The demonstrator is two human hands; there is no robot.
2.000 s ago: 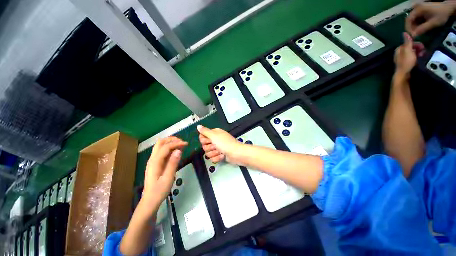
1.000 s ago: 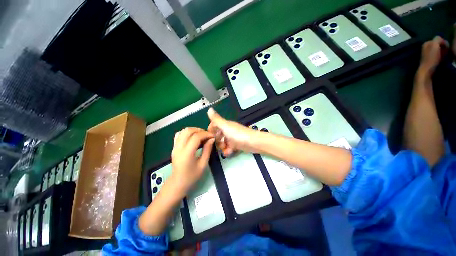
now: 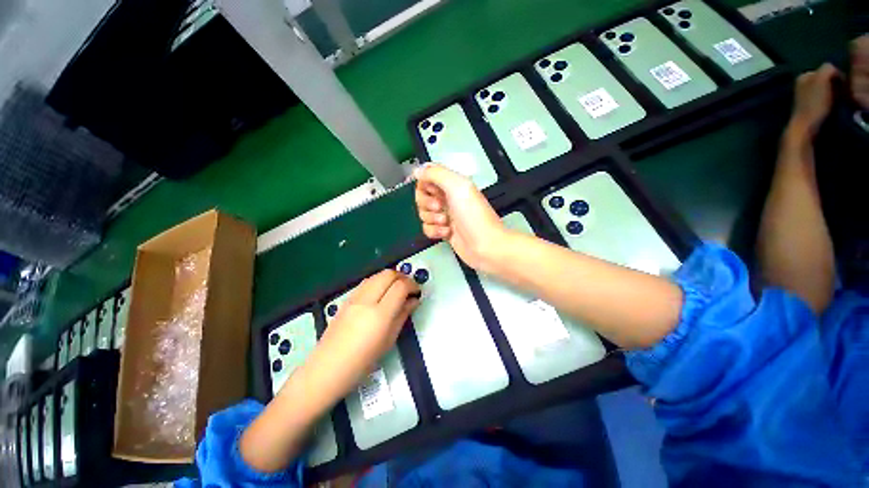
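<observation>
Mint-green phones lie back side up in the slots of the near black tray [image 3: 429, 422]. My left hand [image 3: 379, 307] has its fingertips at the camera lenses of the middle phone [image 3: 457, 343]; whether it pinches a small piece cannot be told. My right hand [image 3: 454, 212] is raised above the tray's far edge with its fingers curled, thumb and forefinger together at the top. Any film between them is too small to see. The phone [image 3: 610, 224] at the tray's right end shows its dark lenses. A white label [image 3: 375, 393] lies on the phone beside the middle one.
A second black tray of labelled phones [image 3: 596, 103] lies beyond. An open cardboard box [image 3: 233, 315] holds clear scraps [image 3: 167, 386] at left. More phones [image 3: 67, 429] stand far left. A grey post [image 3: 319, 100] rises behind. Another person's arm [image 3: 796, 200] is at right.
My hands were close together a second ago and are now apart. My left hand has lowered to the middle phone's lenses, and my right hand has risen away with curled fingers.
</observation>
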